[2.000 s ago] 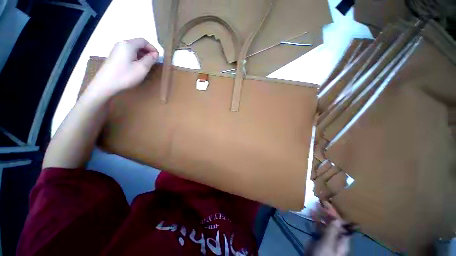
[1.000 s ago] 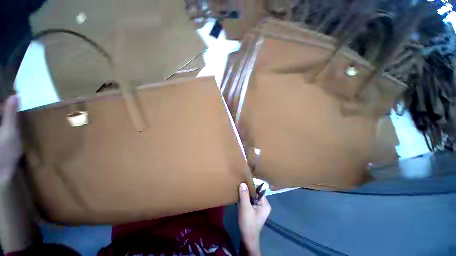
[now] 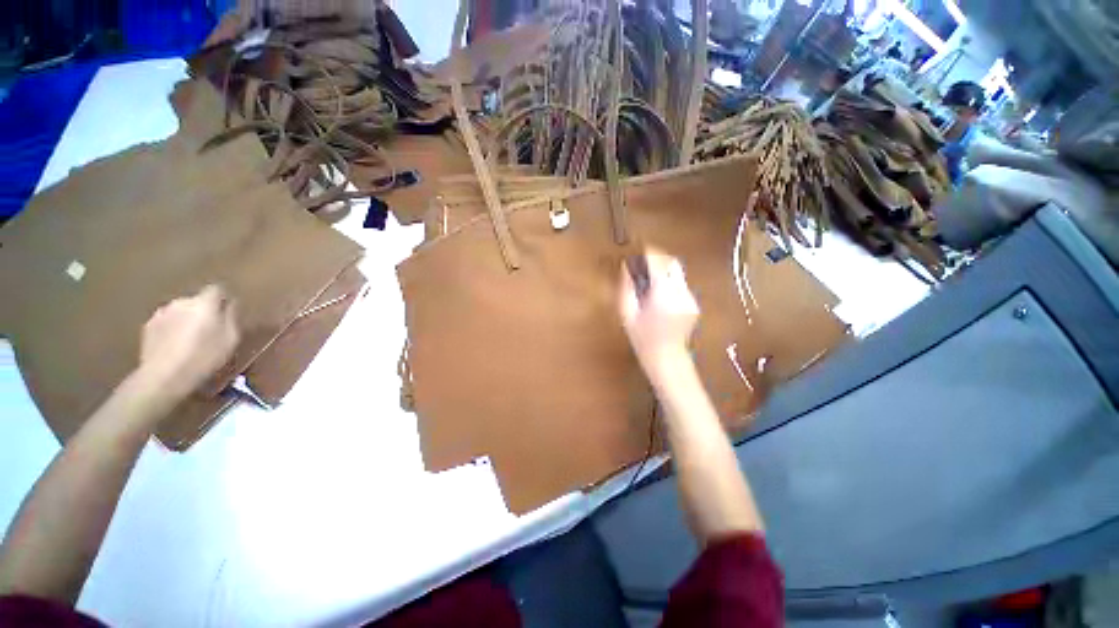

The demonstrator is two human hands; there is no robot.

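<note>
A tan bag body panel (image 3: 528, 356) with notched lower corners lies on top of the right stack, front centre. Its two handles (image 3: 487, 184) stand up from the top edge, with a closure tab (image 3: 560, 217) between them. My right hand (image 3: 660, 304) is over this panel near the right handle end, curled round dark thread snips (image 3: 638, 272). A thin cord trails from my right hand. My left hand (image 3: 190, 337) is curled over the duller tan panel pile (image 3: 111, 245) at the left; whether its fingertips pinch anything cannot be told.
A white table (image 3: 295, 515) is under both piles. Tangled straps (image 3: 301, 98) lie behind, and bundled straps (image 3: 859, 166) at the back right. A dark tag (image 3: 376, 214) lies between the piles. A blue-grey surface (image 3: 933, 417) is at the right. A person (image 3: 963, 104) shows far back.
The view has turned right. The panel that both hands held has been let go. My left hand is now over the left pile, and my right hand with the snips is over the right stack.
</note>
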